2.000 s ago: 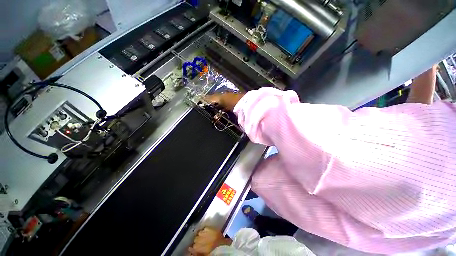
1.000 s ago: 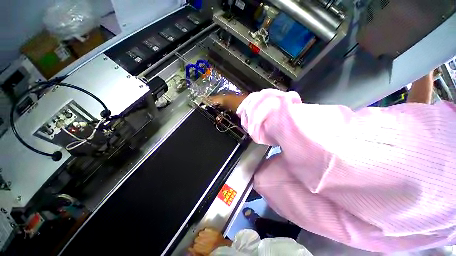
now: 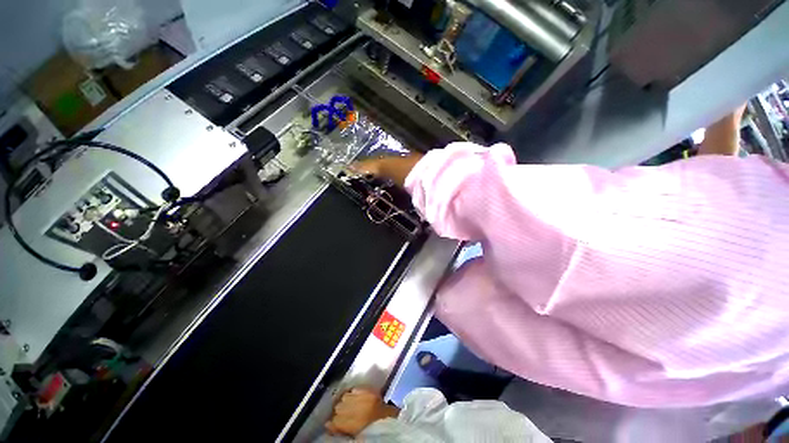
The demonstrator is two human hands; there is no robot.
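Note:
My right hand (image 3: 356,411), in a white sleeve, rests at the bottom on the silver front rail (image 3: 368,350). Its fingers are bent and partly cut off by the frame's edge; no held object shows. My left hand is not in view. Beside the rail is the wide matt black conveyor belt (image 3: 268,324). A thin metal crossbar assembly (image 3: 381,206) with loose wires spans its far end. Beyond it lie shiny crumpled clear film (image 3: 368,137) and blue loops of tubing (image 3: 333,111). An orange-red warning sticker (image 3: 388,329) is on the rail.
Another person in a pink striped sleeve (image 3: 588,268) leans in from the right, that person's hand (image 3: 389,164) at the film. Black boxes (image 3: 251,73) stand in a row behind. A silver roller (image 3: 536,26) is at the top. A machine housing (image 3: 164,147) is at left.
The view has shifted slightly. The other person's hand stays at the film and crossbar. My right hand stays on the rail.

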